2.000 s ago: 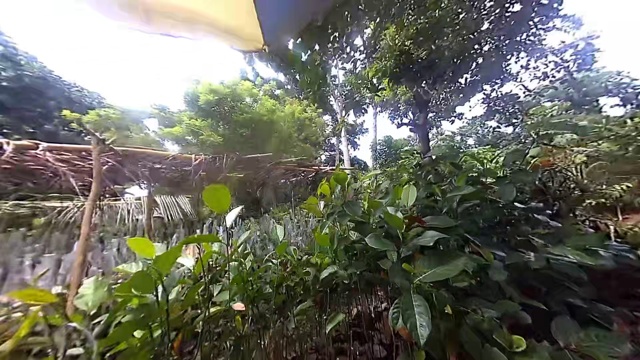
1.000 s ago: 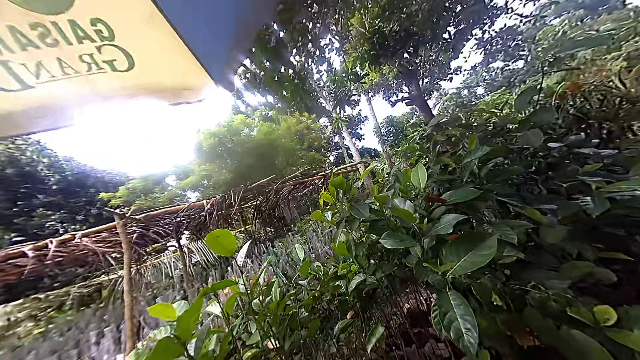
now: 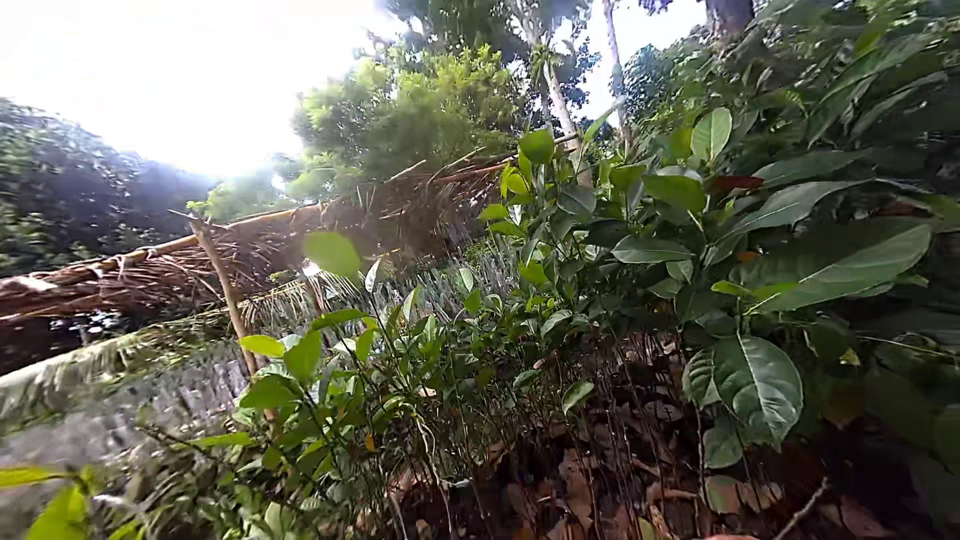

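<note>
Neither hand can be made out for certain; a small pinkish patch at the bottom edge is too cut off to identify. Broad-leaved seedlings (image 3: 420, 375) with thin upright stems fill the middle of the head view. At the right, a large dark green leaf (image 3: 761, 382) hangs over brown dry leaves (image 3: 577, 480) on the ground. Bright green leaves (image 3: 300, 360) stand out at the left, somewhat blurred.
A low frame of poles and dried palm fronds (image 3: 277, 240) crosses the left and middle, with a wooden post (image 3: 225, 292) under it. Dense foliage (image 3: 840, 247) closes off the right. Behind stand tree trunks (image 3: 559, 97).
The view has tilted and dipped, bringing more of the brown leaf litter into sight. The printed yellow and blue canopy seen overhead earlier is out of view.
</note>
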